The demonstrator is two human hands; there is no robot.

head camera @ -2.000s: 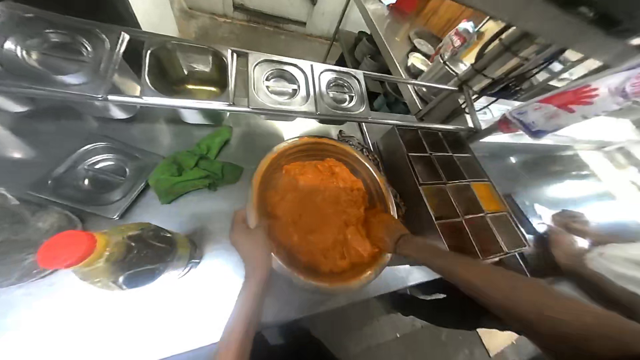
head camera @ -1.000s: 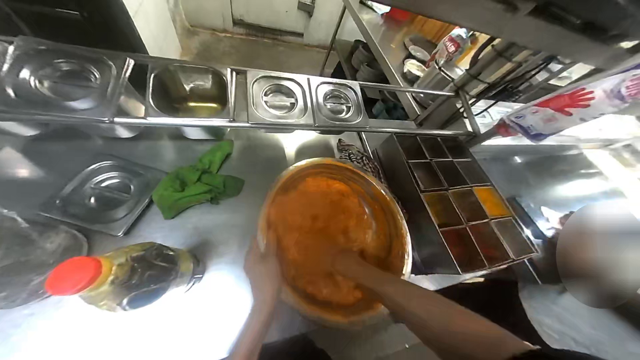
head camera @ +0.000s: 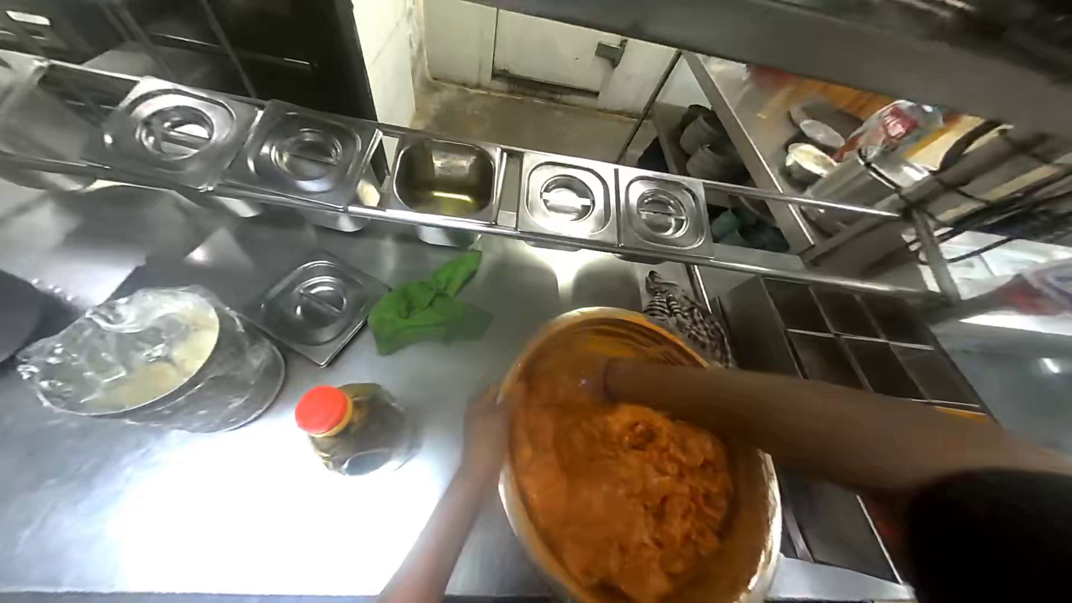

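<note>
A large metal mixing bowl [head camera: 766,536] stands tilted at the steel counter's front edge, holding chunks coated in orange marinade [head camera: 662,494]. My left hand [head camera: 486,431] grips the bowl's left rim. Sunk in the orange mix near the far left wall is my right hand [head camera: 569,377], coated and blurred, its forearm crossing over the bowl from the right. Its fingers are hidden, so whether they hold anything does not show. Left of the bowl are a jar with a red lid [head camera: 325,410] and a green cloth [head camera: 423,306].
A plastic-covered metal pot [head camera: 243,381] stands at left, near a loose steel lid [head camera: 318,306]. Behind runs a rail of lidded steel containers [head camera: 568,201] and an uncovered one with liquid [head camera: 444,180]. A compartmented spice box [head camera: 871,352] stands to the right, partly behind my forearm.
My right hand has moved from the bowl's middle to its far left side. My left hand stays at the left rim. The view has shifted left, showing more of the plastic-covered pot.
</note>
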